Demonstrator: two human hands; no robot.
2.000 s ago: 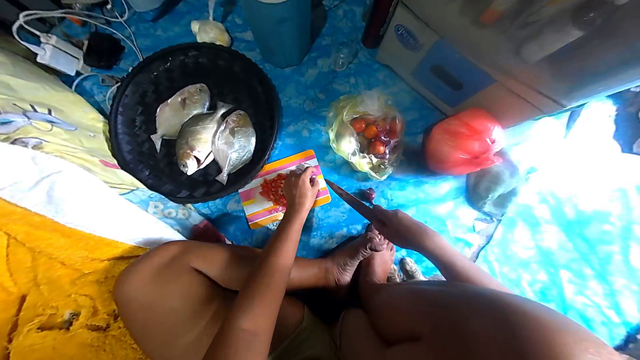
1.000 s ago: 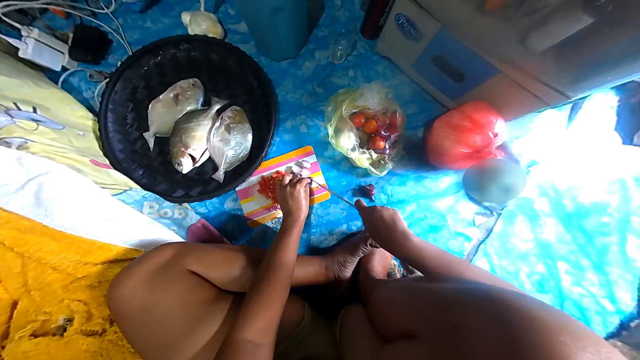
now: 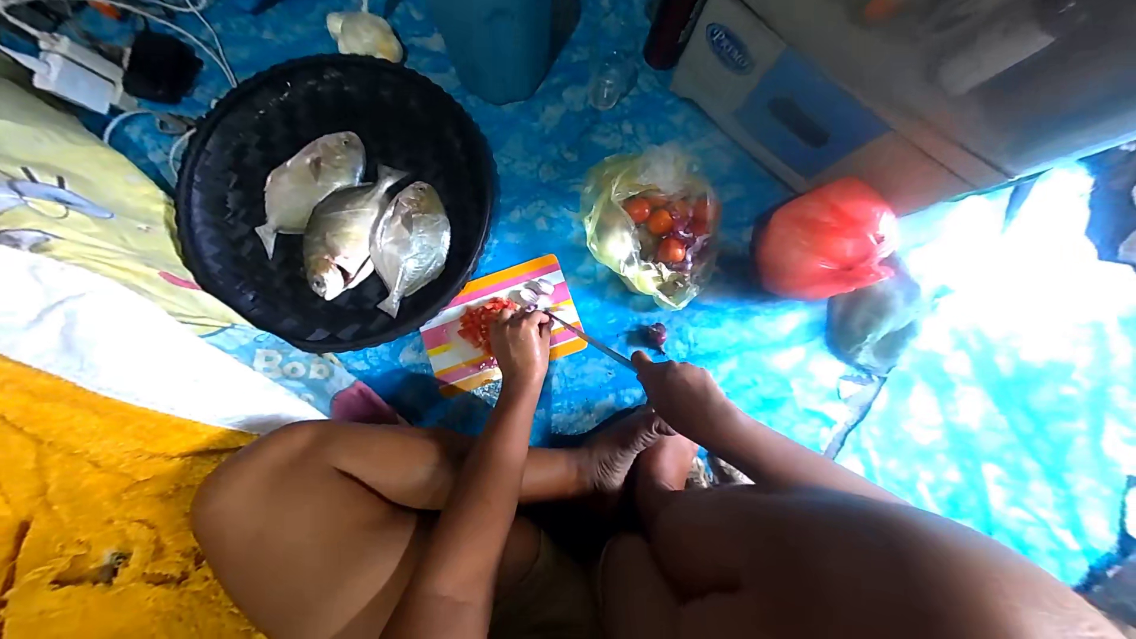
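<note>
My right hand (image 3: 679, 388) grips a knife (image 3: 596, 344) by its handle, and the blade reaches left over a striped cutting board (image 3: 459, 366). The tip is at the fingers of my left hand (image 3: 522, 342), which press on a piece on the board, probably shallot; the fingers hide most of it. Chopped red pieces (image 3: 482, 323), perhaps tomato, lie left of these fingers. Pale purple-white shallot pieces (image 3: 535, 291) lie at the board's upper part. A whole small shallot (image 3: 656, 335) rests on the blue mat, right of the board.
A black woven tray (image 3: 209, 209) holds several fish (image 3: 342, 232) at upper left. Right of the board is a plastic bag (image 3: 612, 235) of tomatoes and shallots, then a red plastic bag (image 3: 825, 238). A cardboard box (image 3: 799, 115) stands behind. White chargers (image 3: 78, 75) with cables lie top left.
The knife has come to the left hand's fingers over the board; two seconds ago it pointed up beside the board's right edge. Pale pieces now show more plainly at the board's top.
</note>
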